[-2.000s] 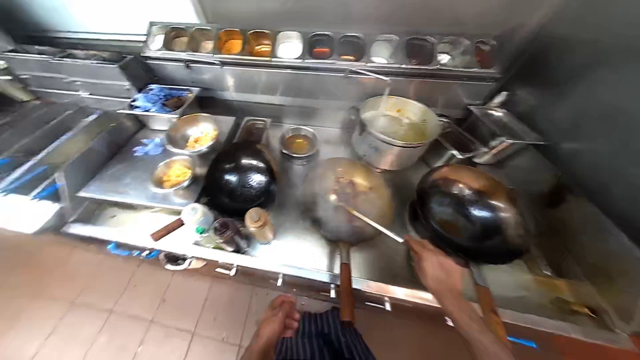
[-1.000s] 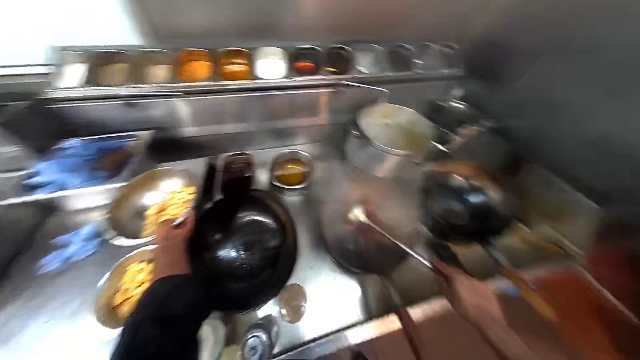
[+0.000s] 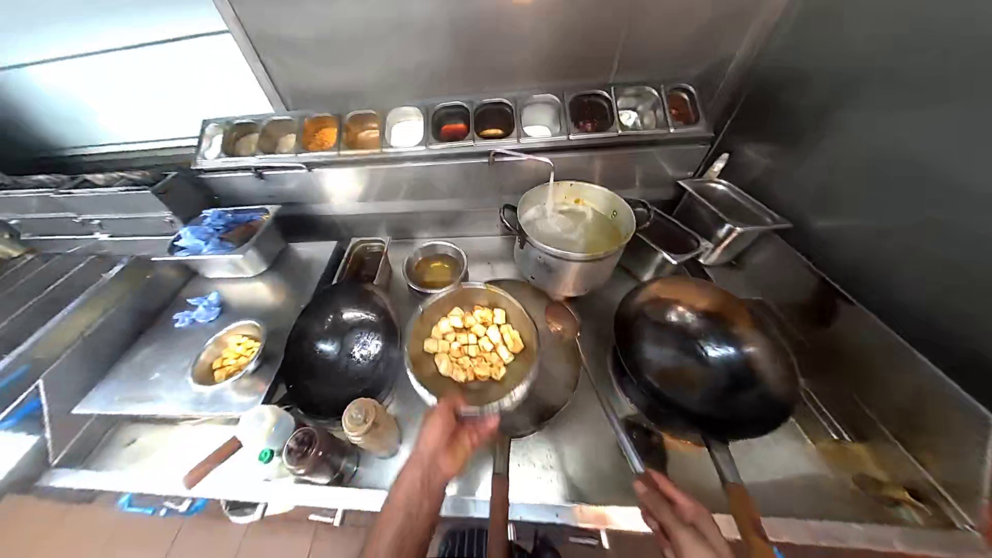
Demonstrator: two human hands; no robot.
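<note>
My left hand grips the near rim of a round metal bowl of pale golden cubes, which look like fried tofu or paneer. The bowl is over the left part of a wok whose wooden handle points toward me; most of the wok's inside is hidden by the bowl. In my right hand is the handle of a long metal ladle, its round head at the wok's right edge.
An empty dark wok stands left, another wok right. Behind are a stockpot, a bowl of yellow liquid and a rack of seasoning tubs. Squeeze bottles line the front edge; a smaller bowl of food sits left.
My left hand has moved right from beside the bowls at the left and has brought one bowl of cubes over the middle wok. The ladle stays in my right hand.
</note>
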